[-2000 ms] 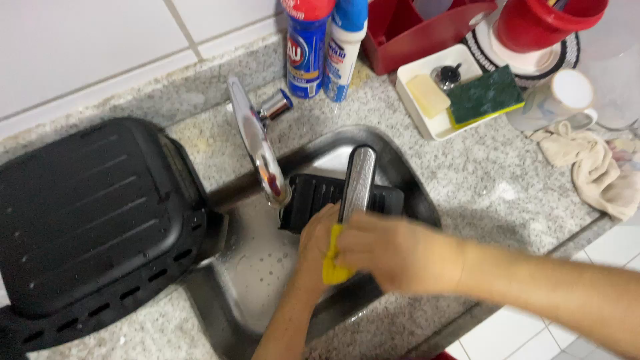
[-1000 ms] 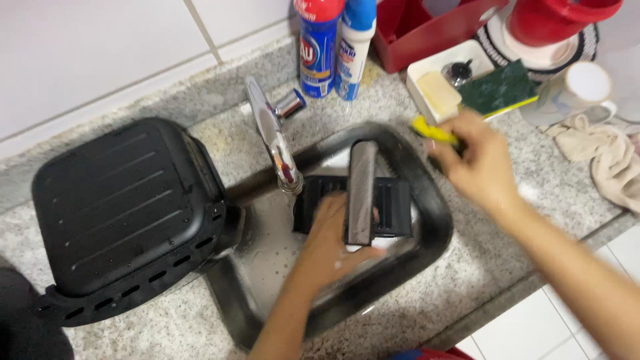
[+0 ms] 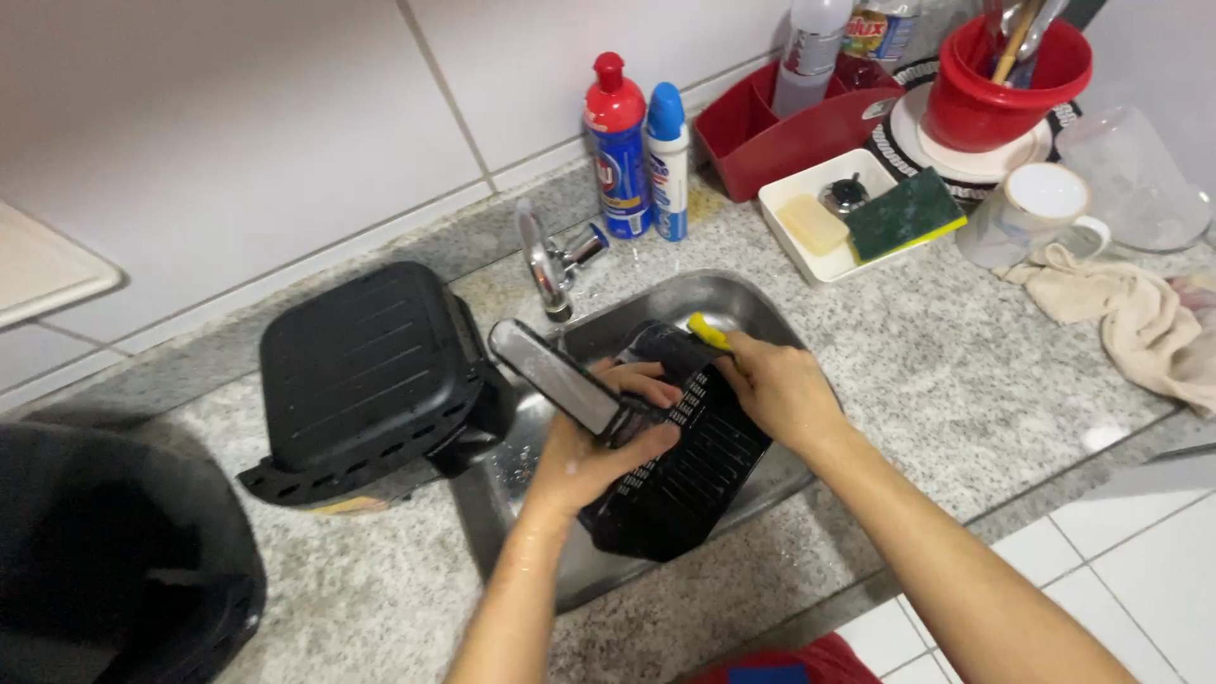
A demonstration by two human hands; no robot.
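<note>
Over the stainless steel sink [image 3: 475, 532], my left hand [image 3: 608, 442] is closed around the base of the grey-faced handle [image 3: 556, 375] of a black slotted air fryer tray [image 3: 708, 456]. The tray is tilted, with its ribbed, perforated face showing. My right hand [image 3: 784, 394] holds a yellow sponge or cloth [image 3: 708, 331] at the tray's upper edge; the fingers hide part of it. The chrome faucet [image 3: 541, 261] stands behind the handle.
A black air fryer basket [image 3: 370, 370] lies upside down left of the sink, near a large black appliance [image 3: 123, 560]. Behind stand a blue bottle [image 3: 619, 161] and a white spray can [image 3: 669, 161]. To the right are a soap dish [image 3: 826, 271], a green sponge [image 3: 907, 214], a mug [image 3: 1026, 214] and a cloth [image 3: 1140, 323].
The tray has turned and tilted, its handle now pointing up and left. My right hand has moved from beside the soap dish back to the tray with the yellow piece.
</note>
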